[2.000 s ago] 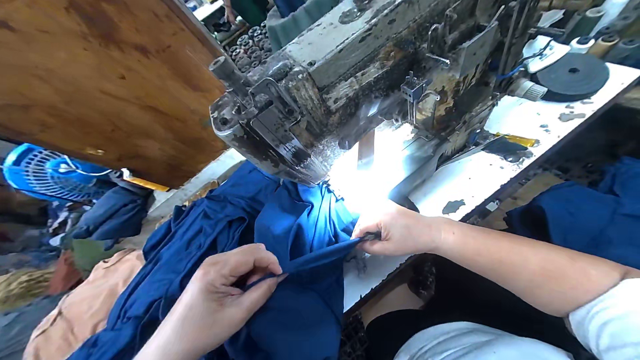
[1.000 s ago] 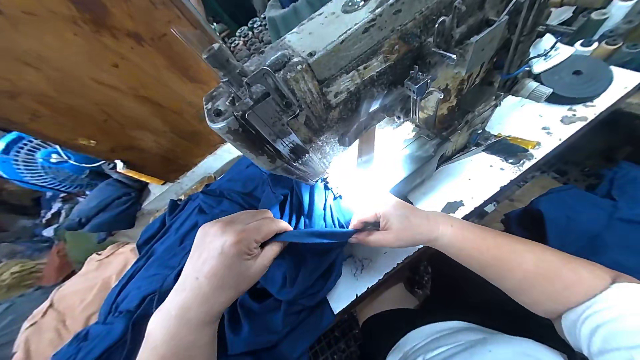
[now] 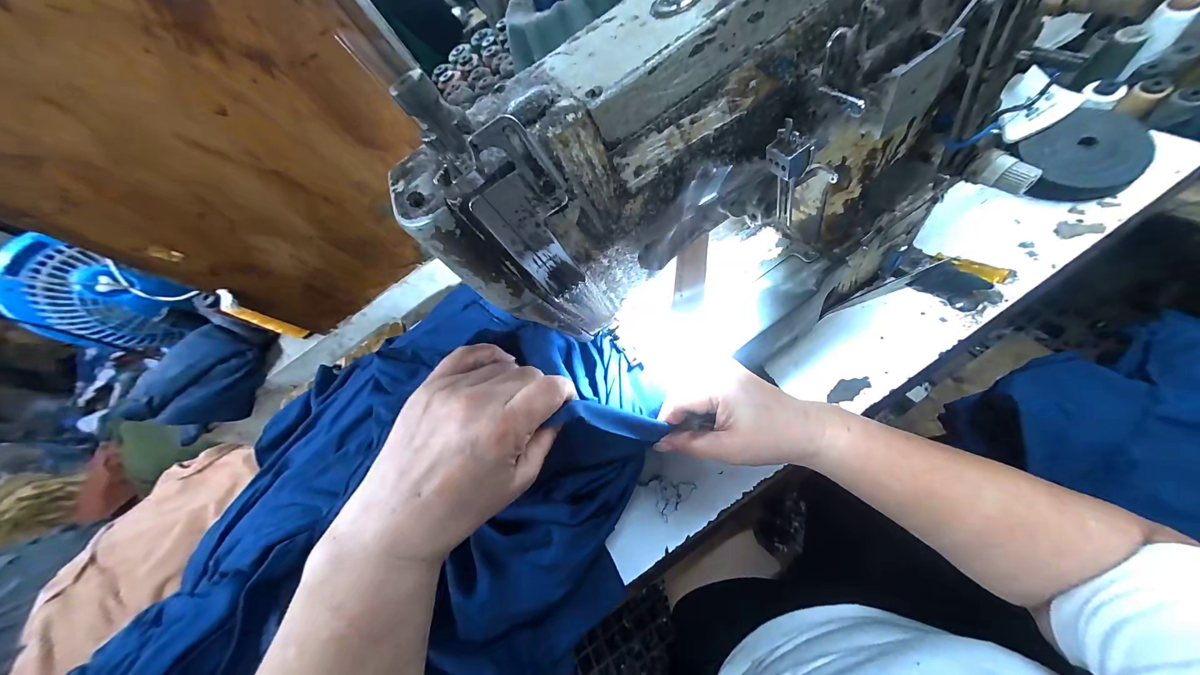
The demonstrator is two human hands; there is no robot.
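Note:
Blue fabric [image 3: 534, 562] lies bunched under and in front of the head of a worn industrial sewing machine [image 3: 600, 159]. My left hand [image 3: 469, 431] grips a folded edge of it between thumb and fingers, with its back turned up. My right hand [image 3: 731, 412] pinches the same edge a short way to the right, beside the bright lamp glare. Between the hands the edge is a narrow band. The needle area is hidden by the machine head and the glare.
On the white machine table [image 3: 891, 328] are a roll of dark tape [image 3: 1087, 155], thread spools [image 3: 1148, 98] and a yellow-handled tool [image 3: 975, 270]. A wooden board [image 3: 187, 141] stands at left, near a blue fan [image 3: 94, 291]. More blue fabric [image 3: 1087, 422] lies at right, peach fabric [image 3: 141, 553] at left.
My left hand has moved up and right along the fabric, closer to the right hand, and turned its back upward. The right hand stays near the glare, still holding the edge.

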